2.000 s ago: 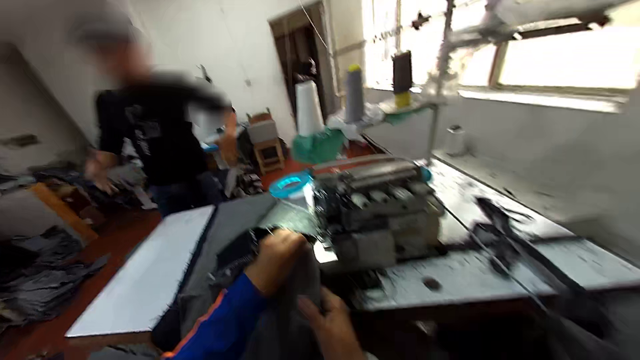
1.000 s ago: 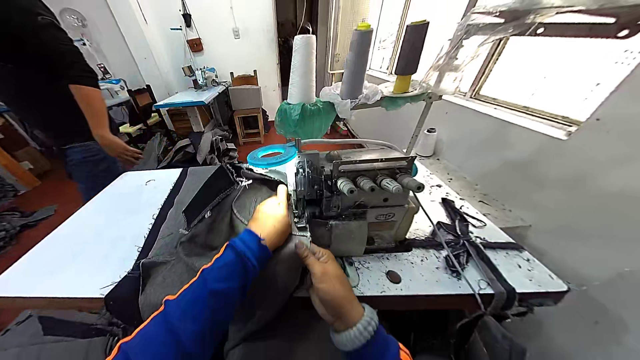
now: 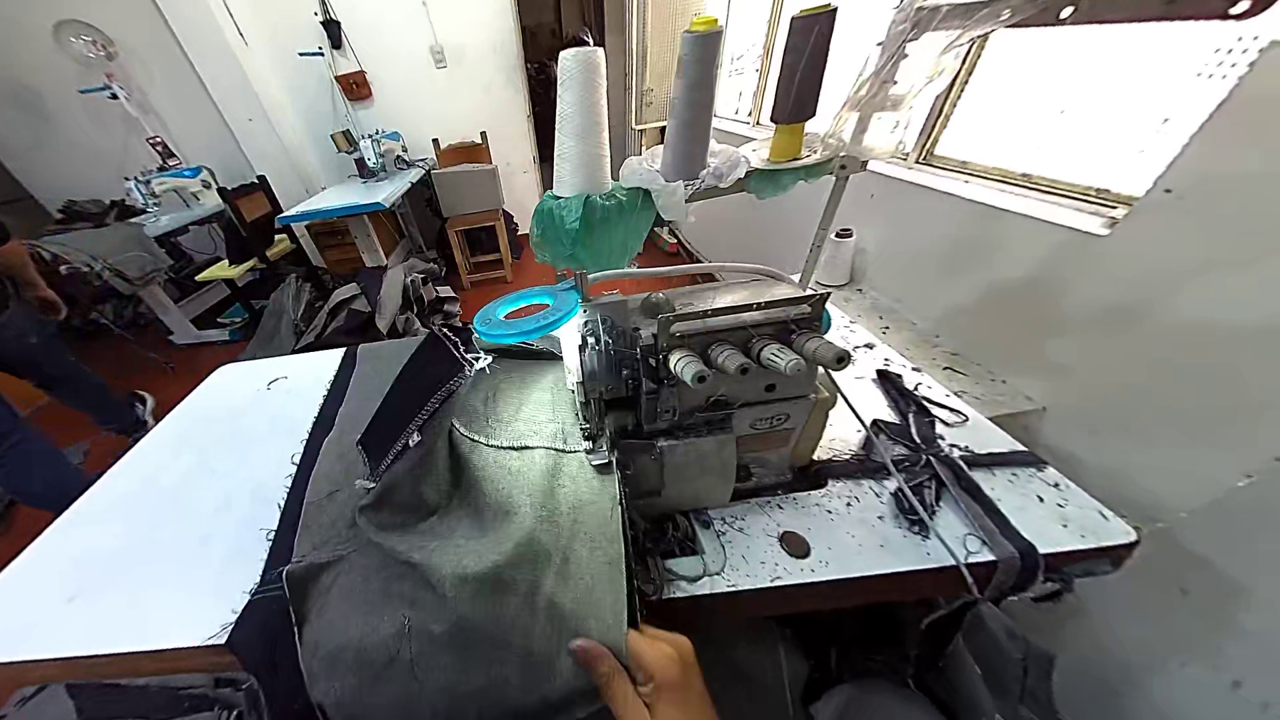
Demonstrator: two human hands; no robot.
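Grey denim fabric (image 3: pixel 480 560) with overlocked seams lies over the table's front, its right edge running up to the presser foot of an overlock sewing machine (image 3: pixel 710 400). At the bottom centre my right hand (image 3: pixel 650 675) pinches that edge between thumb and fingers. My left hand is out of view. A dark pocket-like piece (image 3: pixel 415 400) lies on the fabric left of the machine. A blue ring lamp (image 3: pixel 527 313) glows beside the needle area. White (image 3: pixel 582 125), grey (image 3: pixel 692 100) and dark (image 3: pixel 803 70) thread cones stand behind the machine.
Dark fabric strips (image 3: pixel 930 465) and lint lie on the white tabletop (image 3: pixel 800 520) at right. A person's legs (image 3: pixel 60 360) show at far left. Beyond are fabric heaps (image 3: pixel 380 305), a wooden chair (image 3: pixel 475 220) and another sewing table (image 3: pixel 350 195). A wall (image 3: pixel 1130 350) borders the right side.
My left hand has left the view from beside the presser foot. My right hand has moved from near the machine down to the fabric's lower edge. The person at left now shows less.
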